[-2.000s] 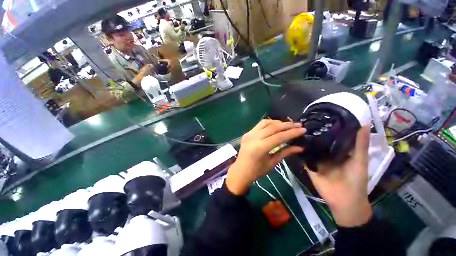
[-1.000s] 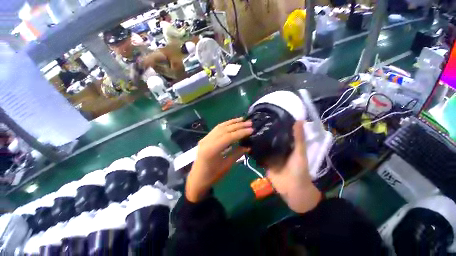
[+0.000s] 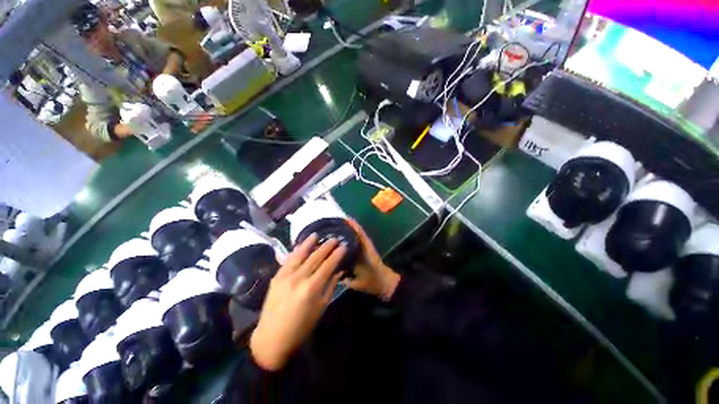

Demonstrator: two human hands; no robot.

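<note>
A PTZ dome camera (image 3: pixel 315 215) with a white hood and black ball is between my hands, beside the right end of the camera rows (image 3: pixel 246 272). My left hand (image 3: pixel 298 296) lies over the front of the black ball with its fingers spread across it. My right hand (image 3: pixel 370 264) holds the ball's right side; its fingers are partly hidden behind it. The camera's bracket and underside are hidden, so I cannot tell whether it touches the bench.
An orange block (image 3: pixel 386 200) and tangled white cables (image 3: pixel 453 162) lie beyond my hands, before a black case (image 3: pixel 418 67). A long white and dark red box (image 3: pixel 293 177) is behind the rows. Three cameras (image 3: pixel 593 185) stand right, below the keyboard (image 3: pixel 631 130). A person (image 3: pixel 118 67) is across the bench.
The held camera has moved from above the cable area, left and down to the end of the rows. The view has turned right, showing the monitor and three cameras. The cables now hang free of it.
</note>
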